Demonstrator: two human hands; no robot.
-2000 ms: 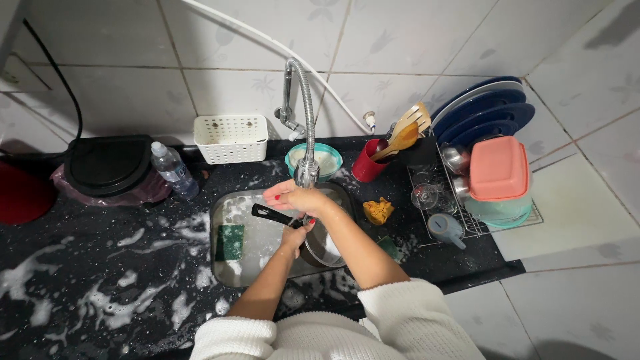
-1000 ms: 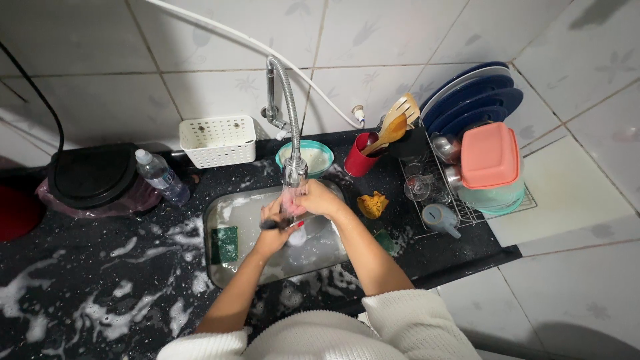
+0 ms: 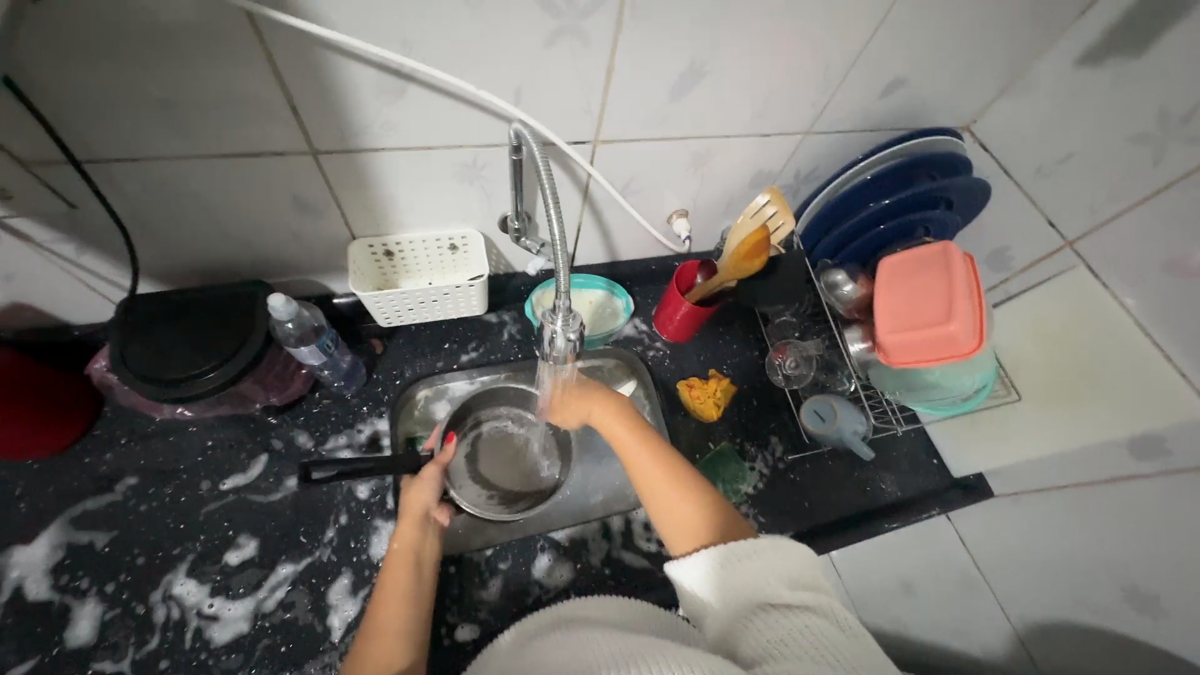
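Note:
A dark saucepan (image 3: 506,459) with a black handle pointing left is in the metal sink (image 3: 600,487), its inside facing up and wet. Gripping it where the handle meets the rim is my left hand (image 3: 428,478). My right hand (image 3: 574,401) is under the water falling from the flexible faucet's spray head (image 3: 561,337), at the pan's upper right rim; its fingers are blurred by the water, so whether they hold anything cannot be told.
Behind the sink stand a white perforated basket (image 3: 420,281), a teal dish (image 3: 600,305) and a red utensil cup (image 3: 682,305). A yellow cloth (image 3: 707,396), a green scouring pad (image 3: 724,471) and a loaded dish rack (image 3: 881,422) are to the right. Left are a plastic bottle (image 3: 319,347) and a black-lidded bin (image 3: 192,337).
The saucepan now shows its open inside, with its handle out over the left sink edge. My left hand has moved left with it, while my right hand remains near the spray head.

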